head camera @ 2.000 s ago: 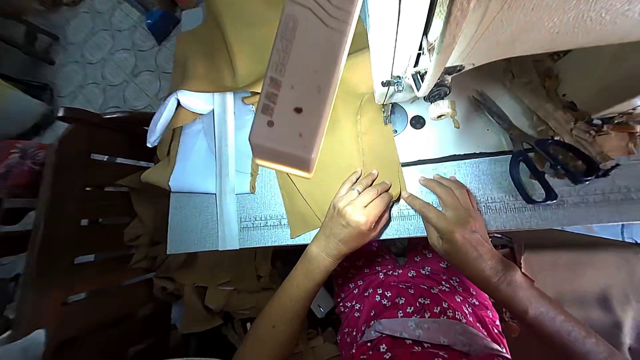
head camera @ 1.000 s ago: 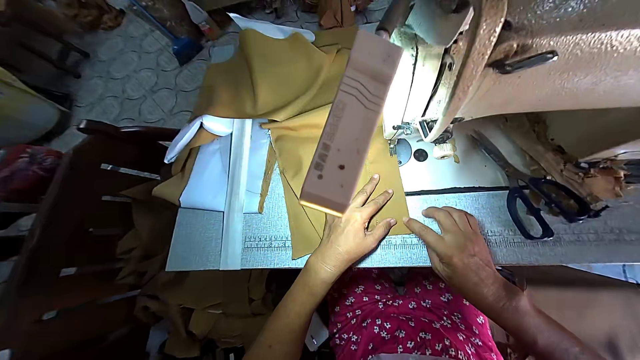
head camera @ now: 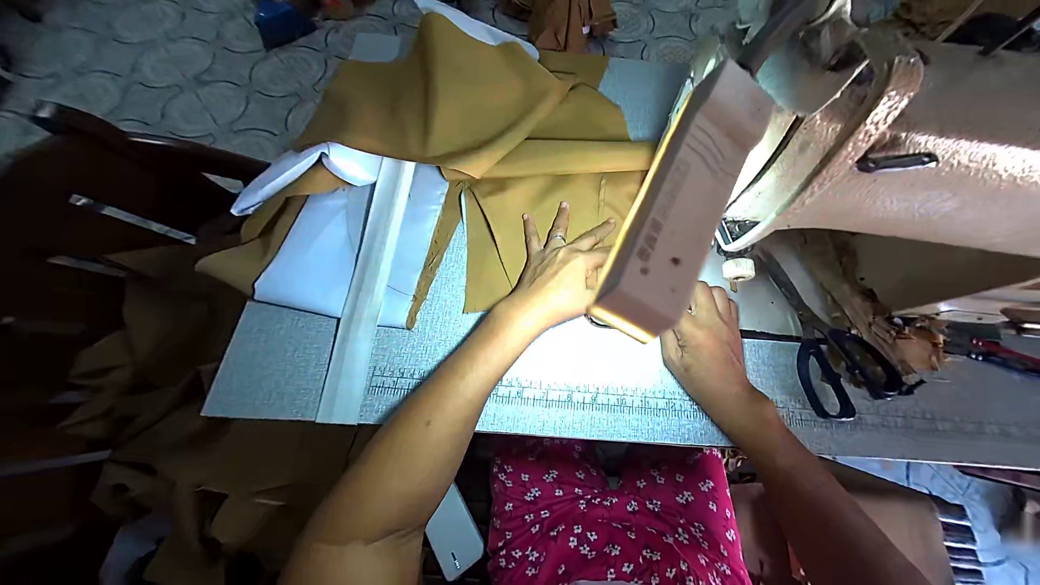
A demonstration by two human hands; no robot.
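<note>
My left hand (head camera: 565,268), a ring on one finger, rests palm down with spread fingers on mustard-brown fabric (head camera: 504,211). The fabric runs under a lamp head (head camera: 682,195) toward the needle area of a sewing machine (head camera: 918,162). My right hand (head camera: 705,333) is just right of the lamp, near the machine's presser area; the lamp hides its fingertips, so what it touches cannot be seen. More of the brown fabric lies folded at the back, with white fabric (head camera: 317,252) on its left side.
A pale metal strip (head camera: 366,301) lies across the table's left part. Black-handled scissors (head camera: 829,366) lie right of my right hand, beside fabric scraps (head camera: 918,349). A ruler scale (head camera: 561,396) runs along the front edge. A white phone-like object (head camera: 453,532) is below the table.
Both hands have moved away from the table's front edge, toward the machine. The brown fabric has moved back with them, baring the front of the table. The view has shifted.
</note>
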